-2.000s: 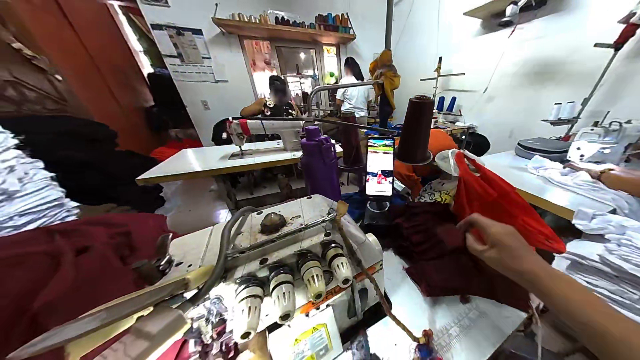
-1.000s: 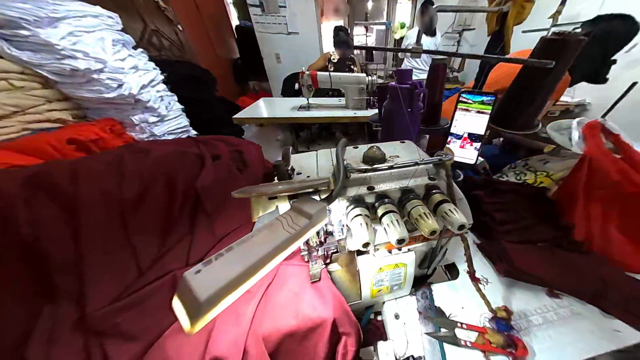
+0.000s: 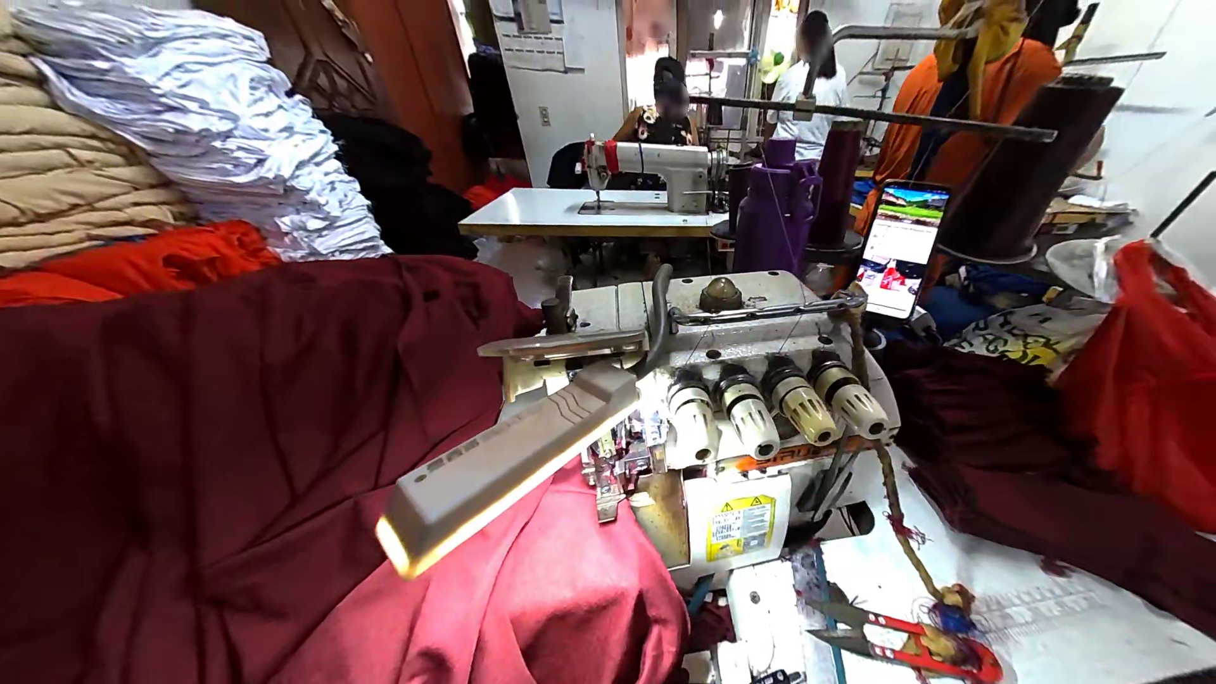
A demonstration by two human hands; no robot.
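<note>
Neither of my hands shows in the head view now. An overlock sewing machine [image 3: 731,380] stands at the middle, with several thread tension dials on its front. A lit lamp bar [image 3: 513,465] slants across its left side, above its presser foot area. Maroon fabric [image 3: 313,427] spreads over the left half and reaches in under the lamp. Thread snips with red handles [image 3: 902,641] lie on the white table [image 3: 1064,617], by a cord hanging from the machine. More dark maroon fabric [image 3: 1026,465] lies to the right. Behind the machine stands an upright phone [image 3: 902,247] with a lit screen.
Stacks of white cloth [image 3: 228,133] and beige cloth [image 3: 76,161] rise at the left. A red plastic bag [image 3: 1149,380] is at the right. Dark thread cones [image 3: 1031,171] and a purple bottle [image 3: 774,214] stand behind the machine. Beyond are another sewing machine [image 3: 665,171] and people.
Two seconds ago my right hand was at the dark maroon fabric on the right; it is out of view now. The view has swung left and down.
</note>
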